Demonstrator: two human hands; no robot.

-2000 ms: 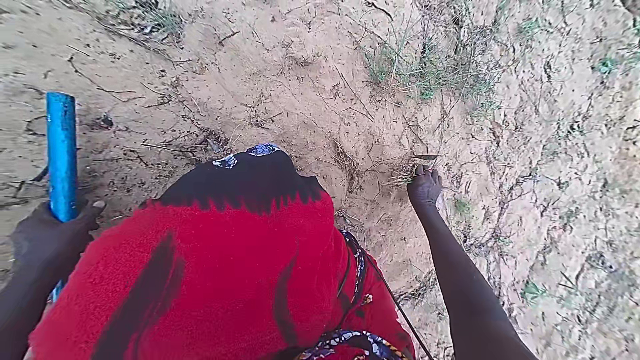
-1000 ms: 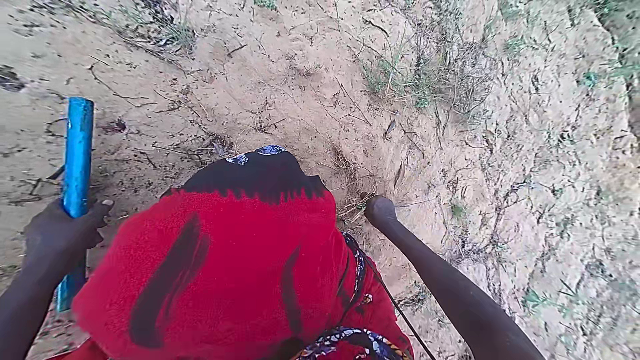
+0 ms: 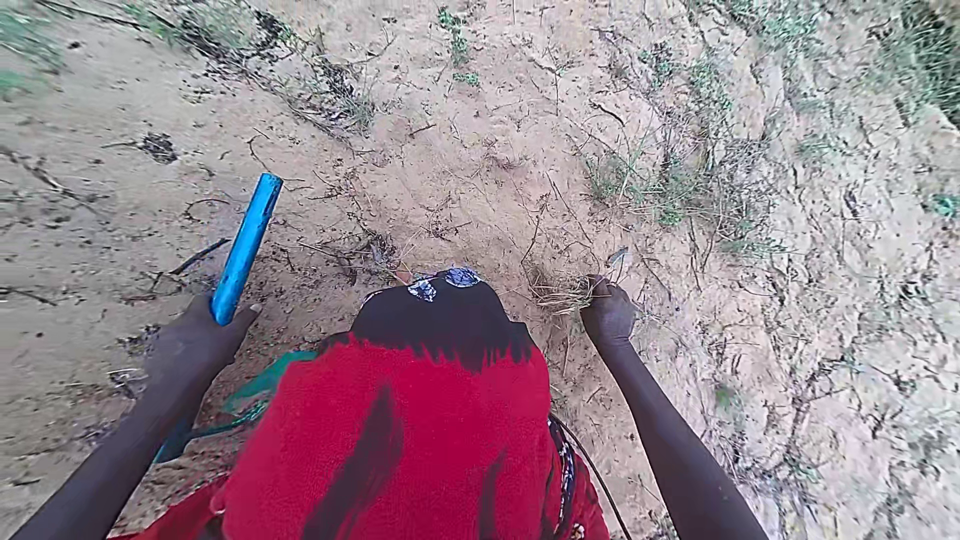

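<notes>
My left hand is closed round a blue tube at the left, which slants up and right past my thumb; its lower end shows below my wrist. At right of centre my right hand is low at the sandy ground, its fingers closed on a tuft of dry grass. A small thin blade-like piece shows just above those fingers; whether the hand holds it I cannot tell. Between my hands is the red and black cloth that I wear.
Sandy ground carries dry twigs and thin grass clumps. Dark plant litter lies at the upper left. A green piece of material shows beside the red cloth. A thin dark cord hangs at its right side.
My left hand and the blue tube have shifted toward the body, and the tube now leans more to the right. The green material beside the cloth has come into sight. The view has moved.
</notes>
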